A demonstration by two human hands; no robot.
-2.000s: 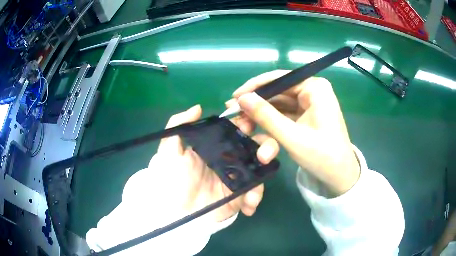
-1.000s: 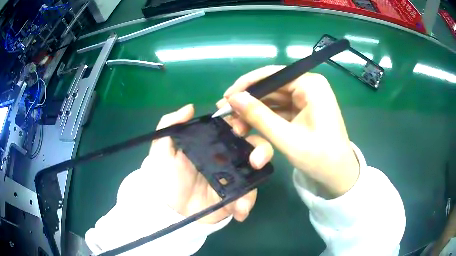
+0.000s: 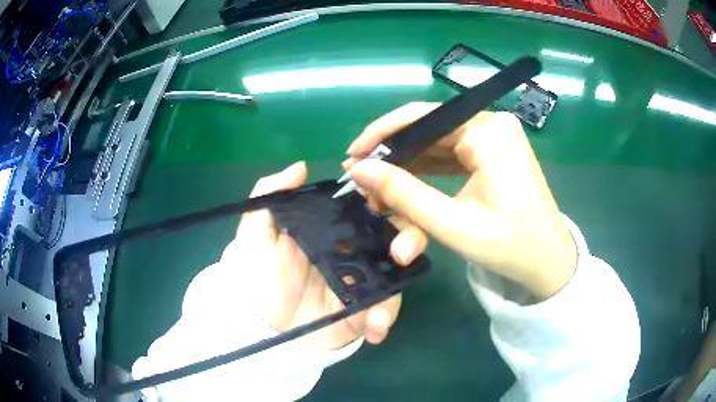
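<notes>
A black phone middle frame [image 3: 345,235] lies tilted across my left hand [image 3: 271,259], which holds it from below near its camera end. The frame's large open window extends to the lower left. My right hand [image 3: 463,188] holds black-handled tweezers [image 3: 463,111]. Their two pale tips are slightly apart over the plate, near its upper edge. A fingertip of my right hand is at the frame's right edge. I cannot make out any small part between the tips.
A second frame [image 3: 538,106] lies on the green mat [image 3: 353,126] behind my right hand. A metal fixture [image 3: 126,157] and pale strips [image 3: 208,96] are at left. A red tray [image 3: 620,17] and black tray [image 3: 275,8] are at the far edge. Part of a person's arm [image 3: 701,375] shows at lower right.
The tweezer tips have parted and shifted a little over the plate. The second frame on the mat has moved left across the view. The held frame has shifted slightly left.
</notes>
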